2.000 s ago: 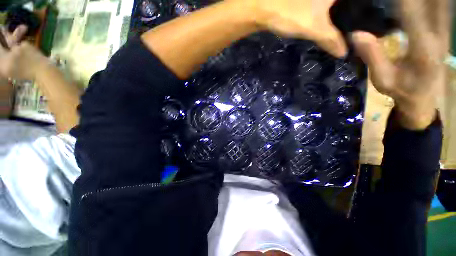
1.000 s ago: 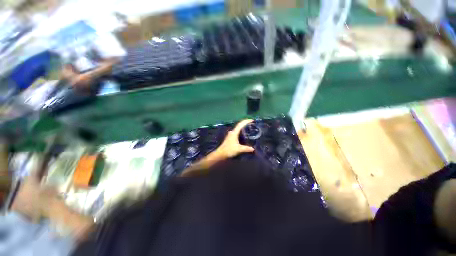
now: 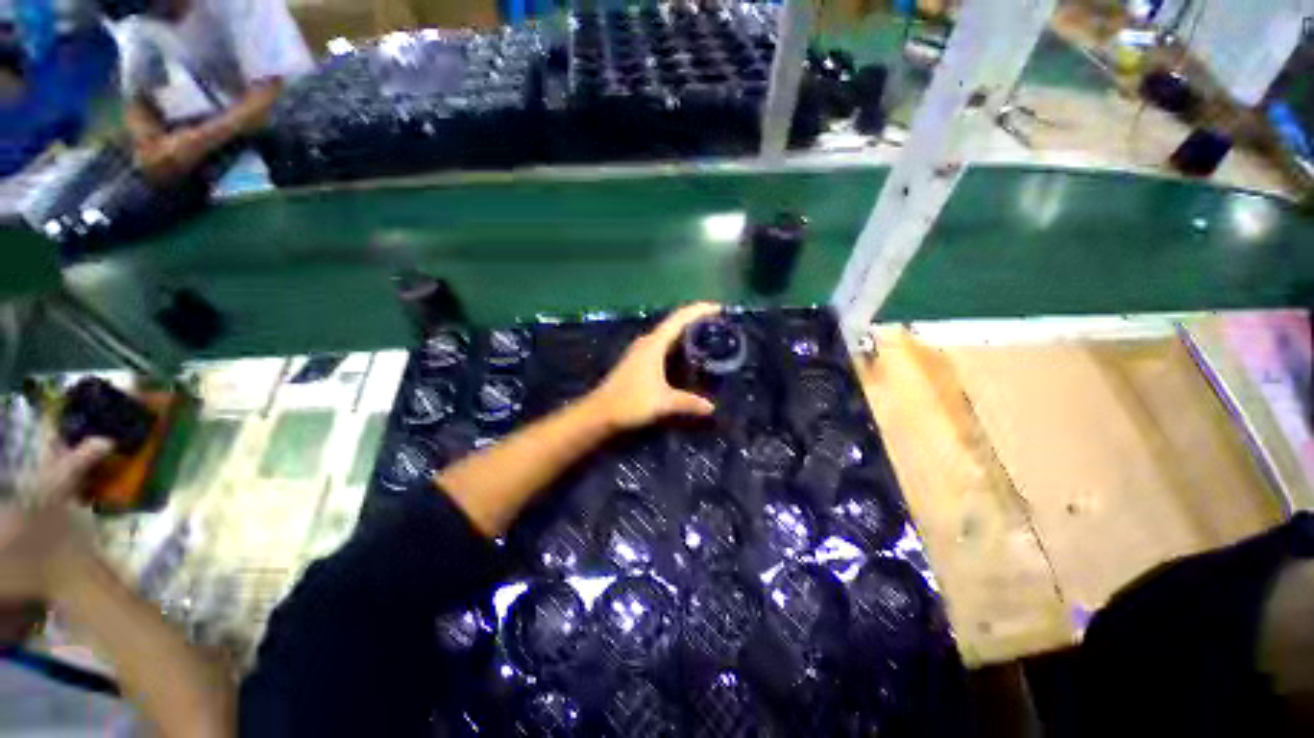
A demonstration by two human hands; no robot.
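A black cylinder [image 3: 713, 348] stands at the far part of the glossy black blister tray [image 3: 634, 541], its ringed end up. My left hand [image 3: 660, 372] reaches over the tray with thumb and fingers around the cylinder's left side. My right hand is out of the picture; only the dark sleeve and a bit of forearm show at the lower right edge. The tray has rows of round pockets with strong glare.
Green conveyor [image 3: 577, 238] beyond the tray carries several black cylinders [image 3: 777, 252]. A white post [image 3: 922, 188] rises beside it. Stacked trays [image 3: 663, 65] and a person are across. Cardboard sheet [image 3: 1110, 447] lies right. At left, a neighbour's hands hold a dark part by an orange-brown block [image 3: 137, 469].
The view has tilted up from the tray to the belt. My hands, together near a dark object earlier, are now apart; my left is at the cylinder and my right has left the picture.
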